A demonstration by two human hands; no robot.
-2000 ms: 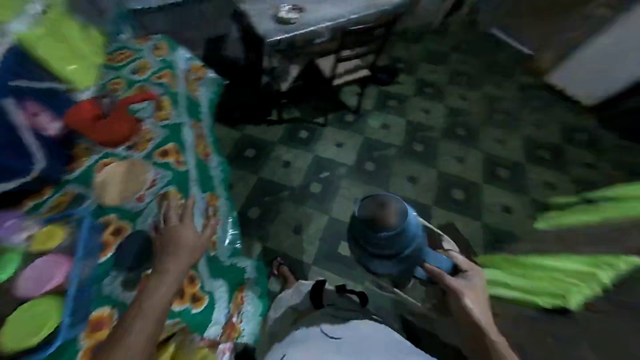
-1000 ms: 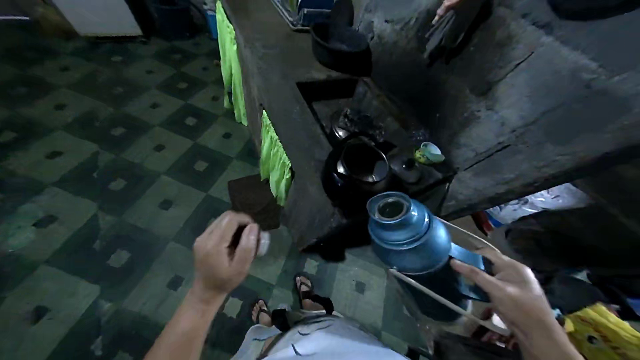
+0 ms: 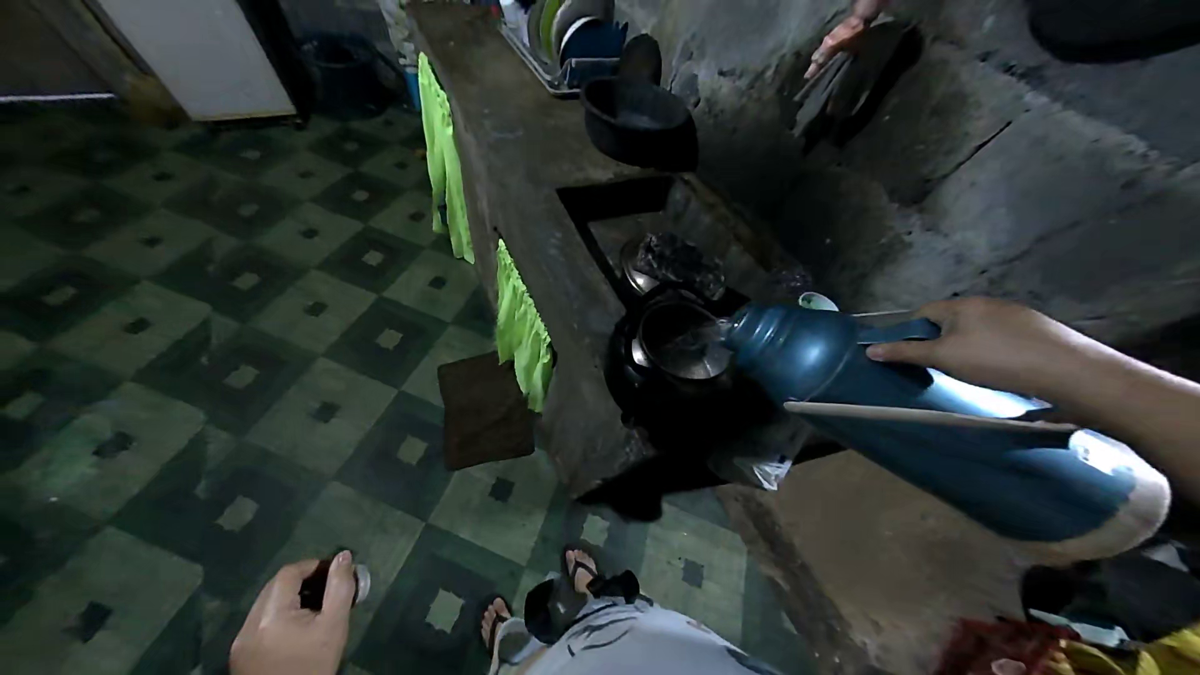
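My right hand (image 3: pixel 994 342) grips the handle of a blue vacuum flask (image 3: pixel 806 356), which is tilted with its mouth over a metal pot (image 3: pixel 689 349). Something clear, which looks like water, runs from the mouth into the pot. The pot stands on the dark counter, over what looks like a black stove. A pale carrying strap hangs along the flask's near side. Low over the floor, my left hand (image 3: pixel 298 614) holds a small stopper or cap (image 3: pixel 362 583) between thumb and fingers; only its light end shows.
A long concrete counter (image 3: pixel 525 141) bears a black pan (image 3: pixel 642 122) and a dish rack (image 3: pixel 553 84) with plates. Green curtains (image 3: pixel 520 323) hang from its edge. A brown mat (image 3: pixel 483 412) lies on the tiled floor. Another person's hand (image 3: pixel 834 47) is near the wall at the top.
The flask, upright one second ago, now lies tilted over the pot. My left hand, on the flowered tablecloth two seconds ago, is now over the floor. The view has swung from table to counter.
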